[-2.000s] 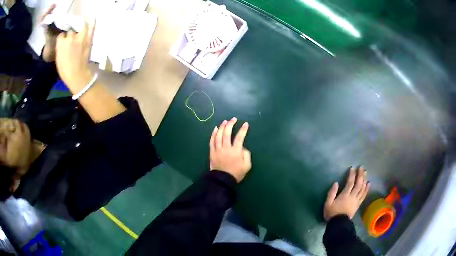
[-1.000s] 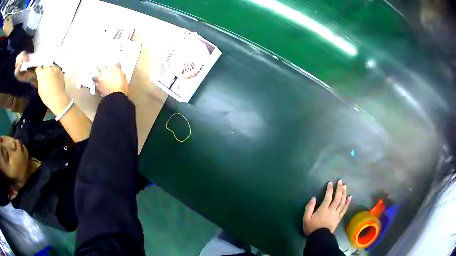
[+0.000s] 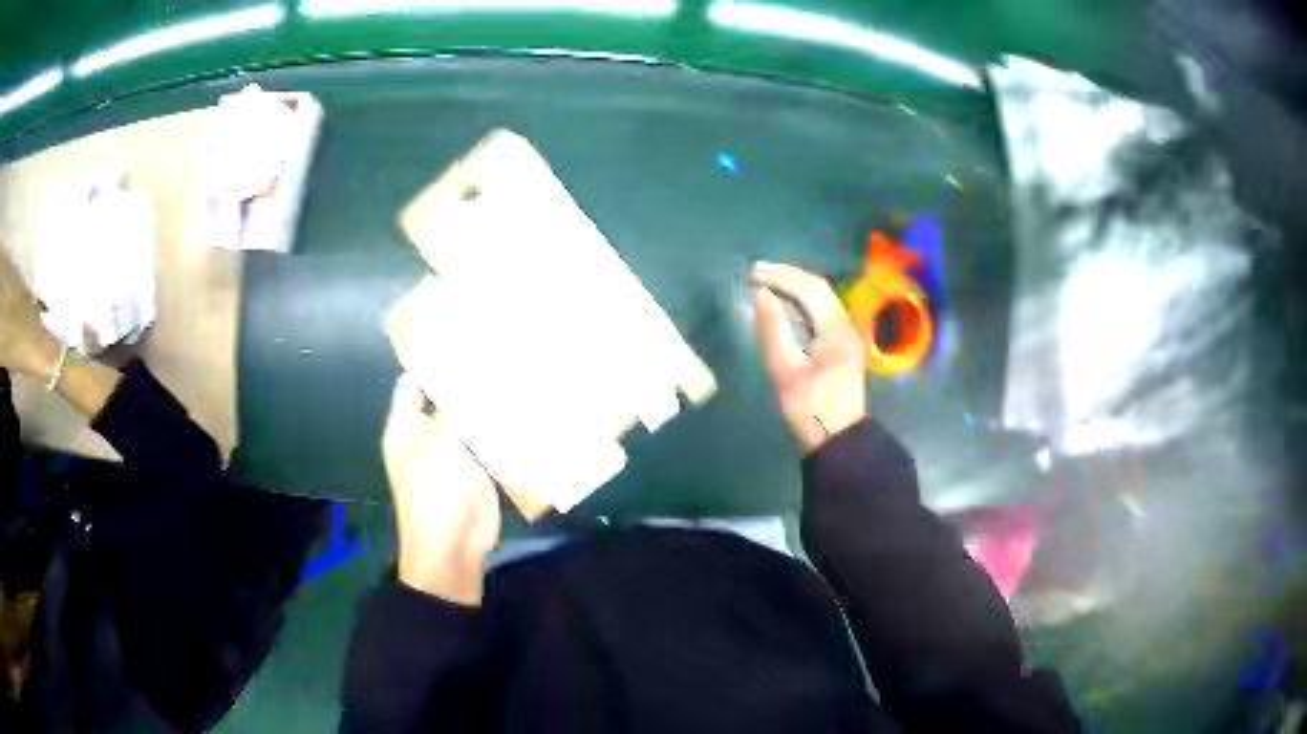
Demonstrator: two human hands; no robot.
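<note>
A flat pale carton blank [image 3: 530, 323] with tabs and notches is tilted over the bench in front of me. My left hand [image 3: 442, 495] holds it at its lower left edge, with the fingers partly hidden behind it. My right hand [image 3: 814, 351] is to the right of the blank, apart from it, with thumb and fingers curved and a gap between them. It looks slightly blurred and I see nothing in it.
A tape dispenser with an orange roll [image 3: 899, 327] lies just right of my right hand. White sheets [image 3: 1118, 287] are at the right. A neighbour's arm [image 3: 158, 423], a white tray [image 3: 273, 172] and white items [image 3: 95, 261] on tan cardboard [image 3: 194, 337] are at the left.
The view has turned right. My left hand has come back from the neighbour's station and now holds the carton blank. My right hand has lifted off the bench.
</note>
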